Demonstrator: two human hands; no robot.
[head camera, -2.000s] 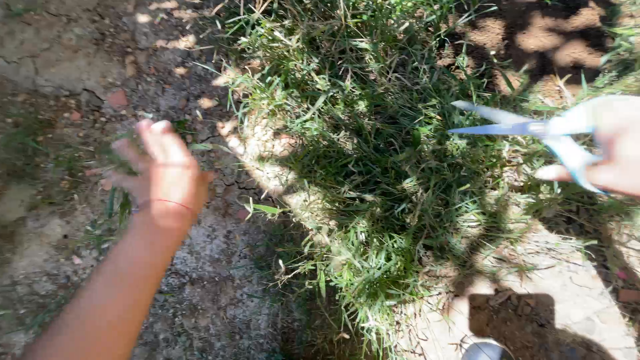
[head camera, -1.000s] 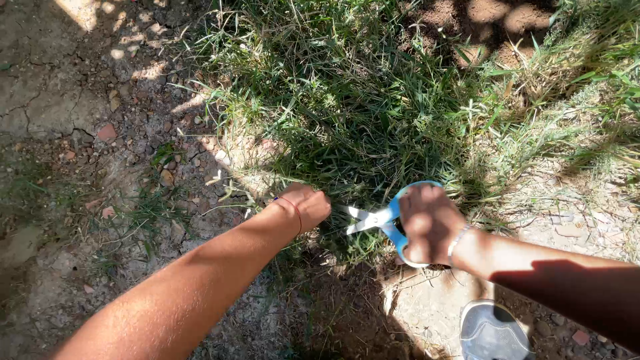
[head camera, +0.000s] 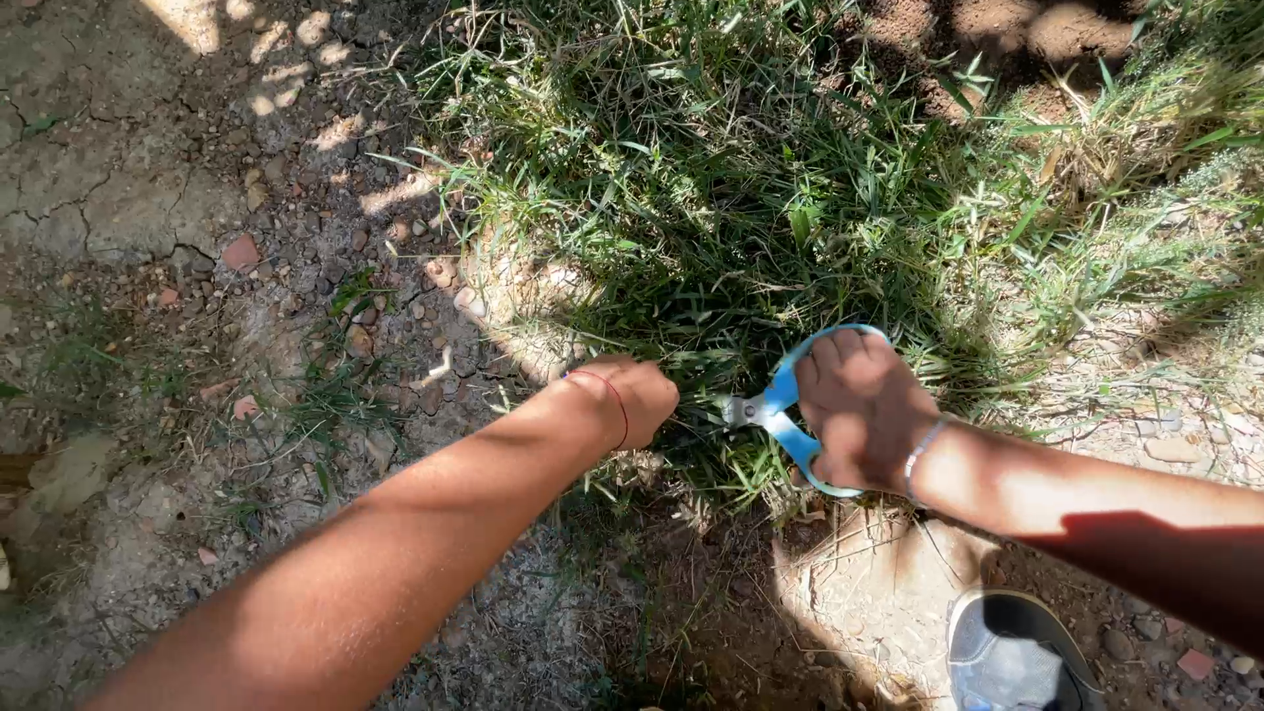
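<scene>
Blue-handled scissors (head camera: 790, 415) are in my right hand (head camera: 864, 410), whose fingers go through the spread handles. Their blades point left into the green grass (head camera: 750, 227), and the tips are hidden among the stems. Just left of the blades, my left hand (head camera: 640, 400) is closed at the near edge of the grass, its fingers curled down toward the stems. The grass in its grip is mostly hidden by the hand. A thin red string circles the left wrist, and a pale bracelet is on the right wrist.
Cracked, pebbly soil (head camera: 128, 188) spreads on the left, with a reddish stone fragment (head camera: 240, 253) on it. A grey shoe (head camera: 1017, 652) stands at the lower right beside pale ground. Reddish-brown soil (head camera: 1027, 39) lies beyond the grass at the top right.
Two seconds ago my left hand was raised and apart over the bare soil, and the scissors were at the far right. Both hands have since come together at the grass, where the handles are now spread.
</scene>
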